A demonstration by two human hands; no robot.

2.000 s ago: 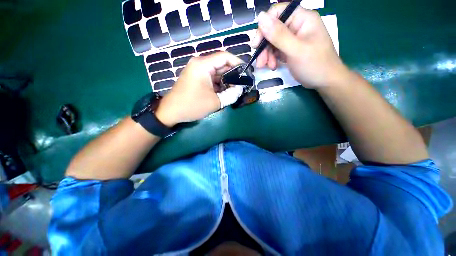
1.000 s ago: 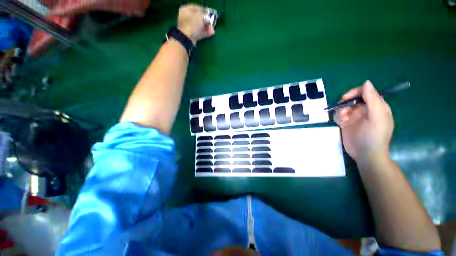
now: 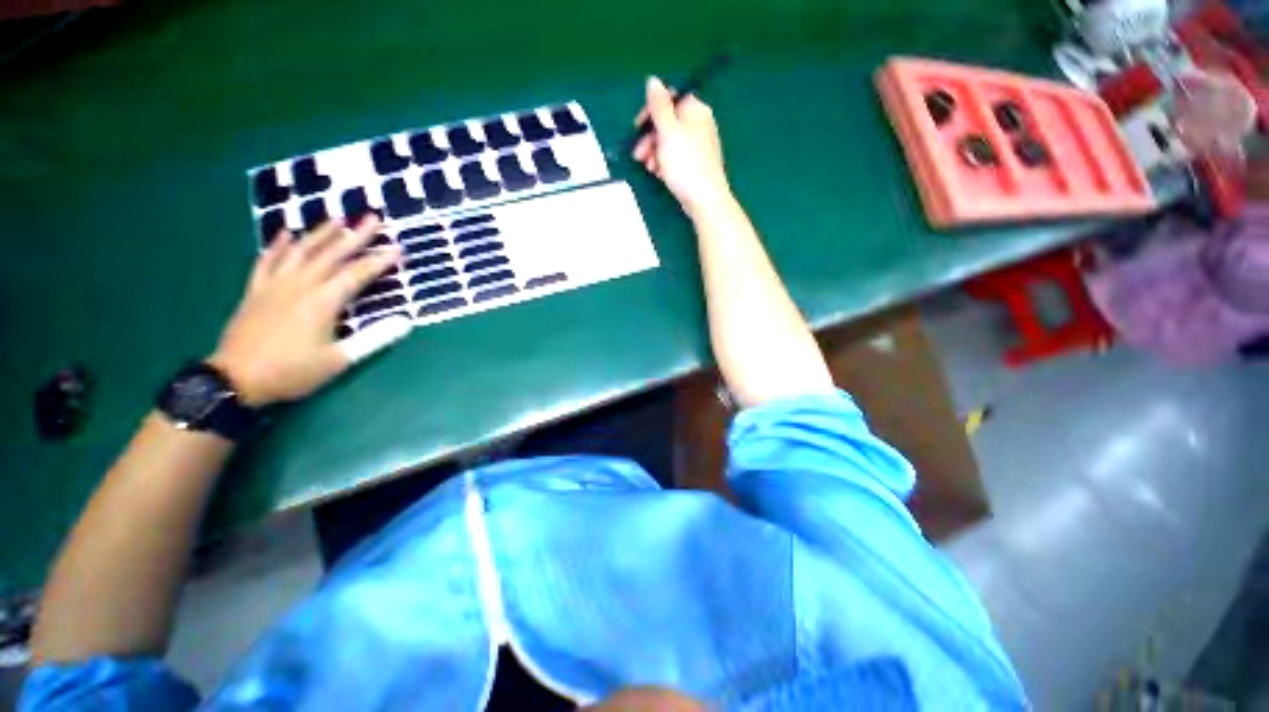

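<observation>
My left hand [image 3: 299, 306] lies with fingers spread over the left ends of the two sheets, with a white cover on its thumb and nothing in its grasp. The far sheet [image 3: 592, 162] bears two rows of black L-shaped stickers [image 3: 464, 138]. The near sheet [image 3: 585, 234] bears columns of black strip stickers [image 3: 443, 289] at its left and is bare white at its right. My right hand [image 3: 682, 146] is beside the sheets' right end and holds the dark tweezers [image 3: 707, 74], partly hidden by the fingers.
A pink-orange foam tray [image 3: 946, 192] with dark assemblies [image 3: 1013, 117] in some pockets stands at the bench's right. A small dark object [image 3: 61, 403] lies at the far left. Beyond the front edge are a red stool [image 3: 1037, 309] and a brown box [image 3: 891, 403]. A person's pinkish sleeve shows at right.
My left hand has come back from the far left onto the sheets, and the silver piece is no longer in it. The view has swung right, showing the foam tray. My right hand keeps the tweezers.
</observation>
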